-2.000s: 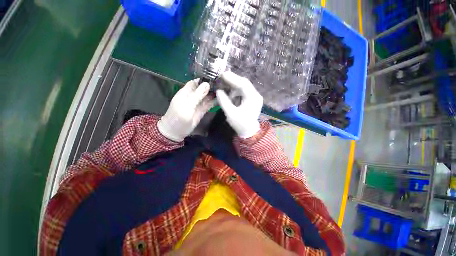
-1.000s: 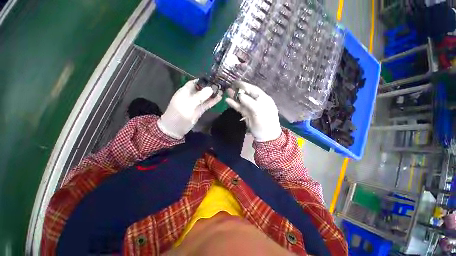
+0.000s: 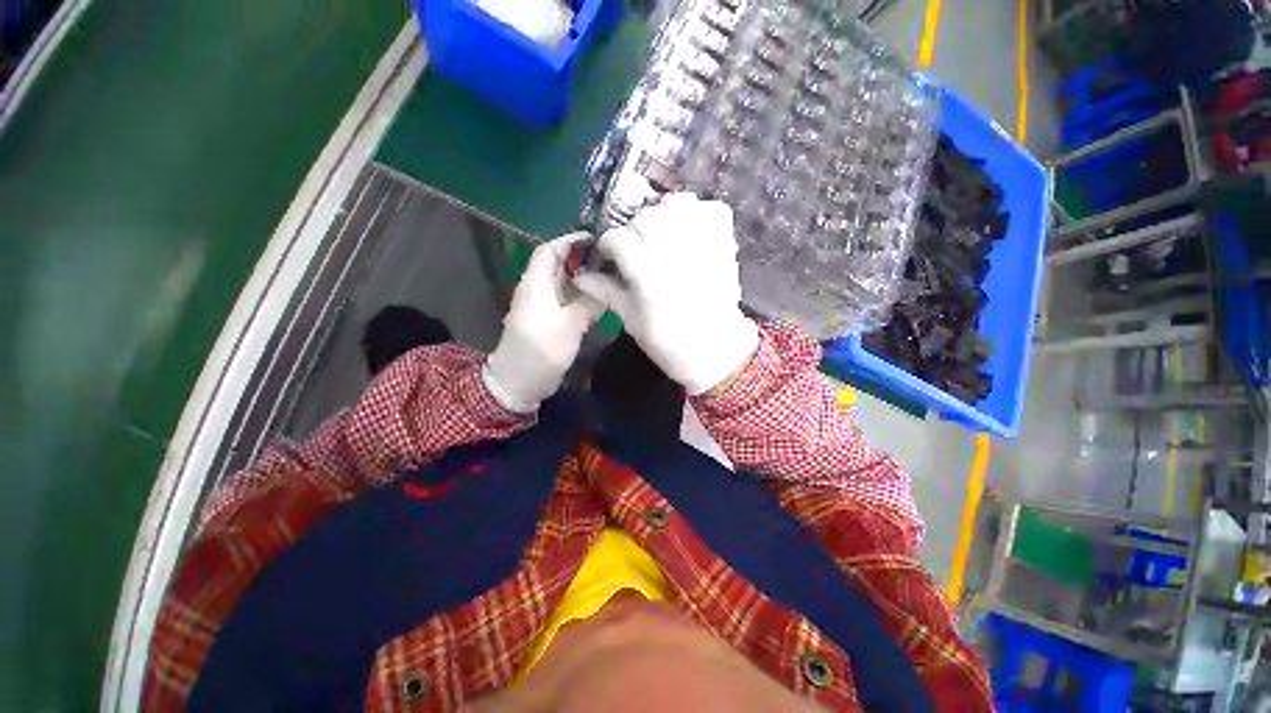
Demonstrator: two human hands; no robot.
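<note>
My left hand (image 3: 541,327), in a white glove, grips a small coil assembly (image 3: 576,259). Only a bit of its orange-red and black shows between the fingertips. My right hand (image 3: 679,286), also gloved, is bent over the same piece from the right, its fingertips touching it; its back hides most of the piece and anything else in the fingers. Both hands are at the near left corner of the clear blister trays (image 3: 795,153), whose pockets hold small grey parts.
A large blue parts bin (image 3: 1029,265) heaped with black parts lies right of the trays. A small blue bin (image 3: 509,70) with white contents stands at the upper left. A metal-edged green conveyor belt (image 3: 167,209) curves along the left.
My right hand has moved left from the tray's edge and closed in on the piece in my left hand. My left hand has turned slightly and stays near the same place.
</note>
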